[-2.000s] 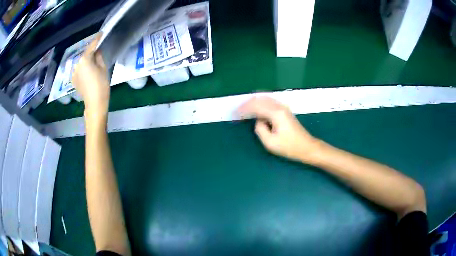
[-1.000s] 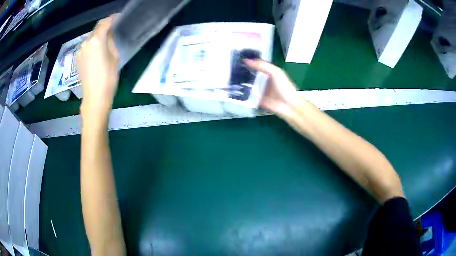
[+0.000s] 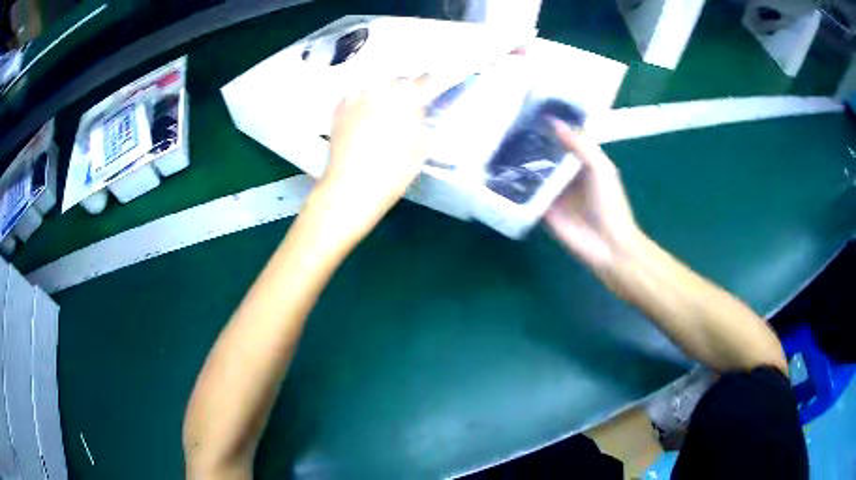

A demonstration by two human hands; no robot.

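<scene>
A white retail box [image 3: 282,89] with a dark oval print lies tilted over the green belt. My left hand [image 3: 380,131] is on the box near its opening, fingers at its edge. A white blister tray [image 3: 507,214] with a black coiled bundle [image 3: 535,150] in clear wrap at its right end sits at the box opening, its left part apparently inside. My right hand [image 3: 596,192] holds the tray's right end. The hands and tray are somewhat blurred, and the left hand hides part of the opening.
More filled trays [image 3: 122,141] stand on the belt at the left. White boxes [image 3: 28,375] lean at the left edge. White boxes [image 3: 662,33] stand upright at the back right. A scuffed white strip [image 3: 188,234] crosses between belt and worktop. A blue object is at the lower right.
The box has come down and right from the upper left. My right hand took hold of the tray from the belt and moved it right, to the box opening. The view has shifted.
</scene>
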